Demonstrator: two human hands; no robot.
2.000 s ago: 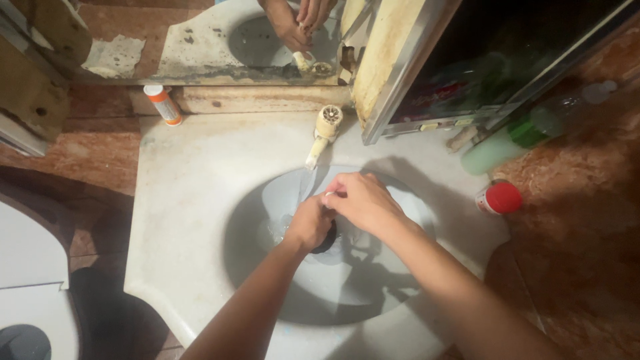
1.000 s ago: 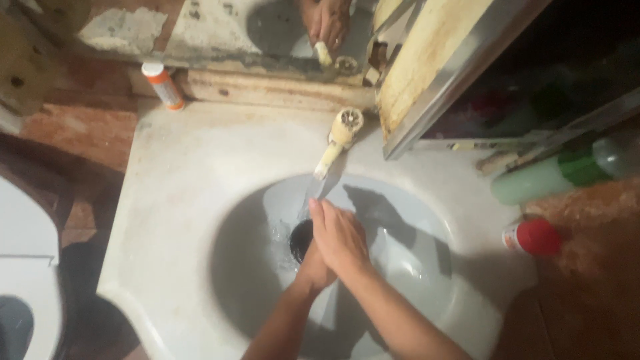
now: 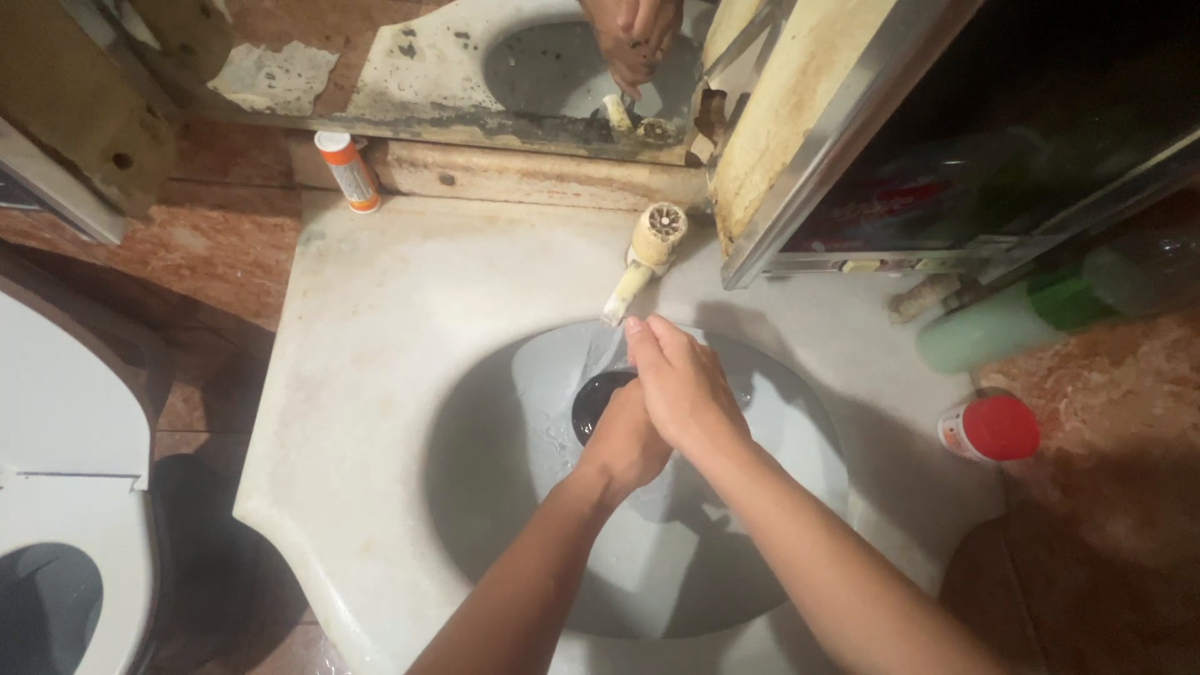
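Note:
Water runs from a yellowed faucet (image 3: 647, 258) into an oval washbasin (image 3: 487, 459), close beside my hands. My left hand (image 3: 628, 441) is low over the basin, its fingers mostly hidden under the other hand. My right hand (image 3: 684, 380) lies against it from above, with its thumb and fingertips near the spout. Whether anything is between the palms cannot be seen. A round black object (image 3: 595, 403) shows in the basin, just left of my hands and partly covered by them.
An orange-and-white tube (image 3: 349, 173) stands at the back left of the stone countertop (image 3: 375, 337). A red-lidded container (image 3: 996, 428) and a green bottle (image 3: 994, 328) are at the right. A mirror (image 3: 422, 70) and an open cabinet door (image 3: 844, 112) border the back. A toilet (image 3: 75, 403) is at the left.
Two seconds ago my fingertips were pinched together over the basin; now the hands overlap, the right one over the left. The black object shows more than two seconds ago.

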